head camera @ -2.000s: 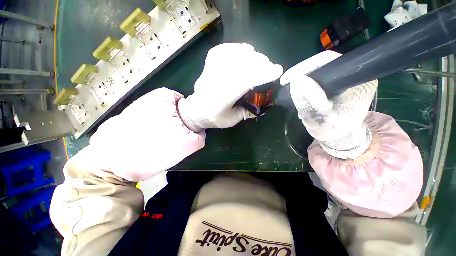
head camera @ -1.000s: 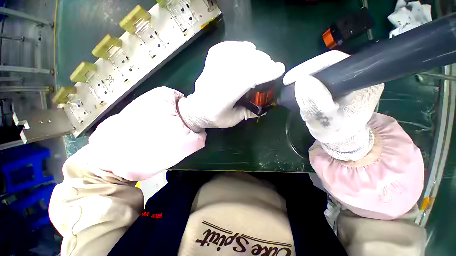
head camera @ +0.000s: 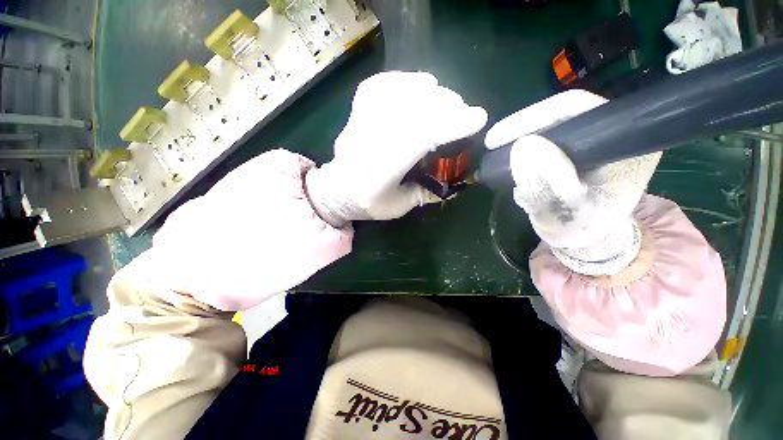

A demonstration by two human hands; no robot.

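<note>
My left hand (head camera: 391,142), in a white knit glove, holds a small black transformer with a copper-orange winding (head camera: 449,168). The glove covers part of it. My right hand (head camera: 575,185), also gloved, is closed around a long dark grey dispensing syringe (head camera: 678,112). The syringe slants down to the left and its narrow end is right beside the winding. Whether the tip touches the winding, I cannot tell. The syringe's rear end is outside the picture.
A pale metal holding fixture (head camera: 249,94) with yellow-green pads stands at the upper left. A black-and-orange part (head camera: 594,50) lies behind the syringe. A crumpled white cloth (head camera: 702,36) lies at the upper right. Blue stools (head camera: 43,288) stand at the lower left.
The syringe's far part has swung a little down and towards me, with my right hand turning slightly. More of the white cloth shows. My left hand and the transformer have hardly moved.
</note>
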